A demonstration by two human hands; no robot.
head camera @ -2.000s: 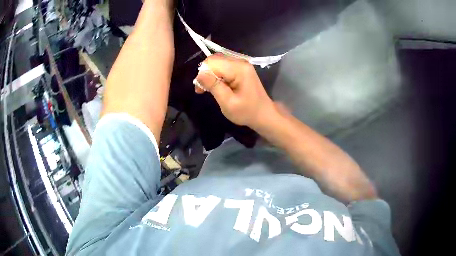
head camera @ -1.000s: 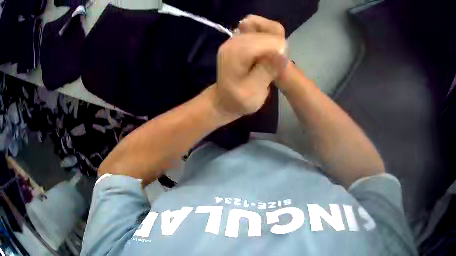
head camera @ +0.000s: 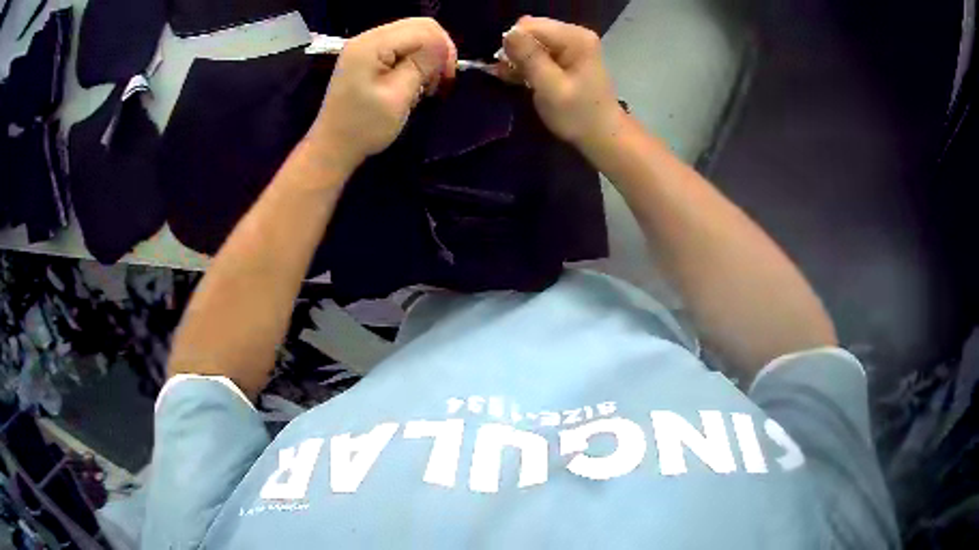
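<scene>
My left hand (head camera: 392,86) is closed in a fist on a white tie strip (head camera: 475,66) near the top of the view. My right hand (head camera: 564,81) is closed on the same strip, a short way to the right. A short piece of the strip shows stretched between the two fists. Under my hands lies a bundle of dark cut pieces (head camera: 472,215), with folds and layered edges on its top. Whether the strip is knotted cannot be seen.
More dark cut panels (head camera: 231,140) lie to the left on the pale table (head camera: 161,249). One has a white tie (head camera: 134,88) on it. Fabric waste (head camera: 344,338) is heaped below the table edge. A dark grey surface (head camera: 859,215) fills the right side.
My hands were together, one against the other; now they are apart, left hand moved left, with the strip taut between them. More of the bundle shows below them.
</scene>
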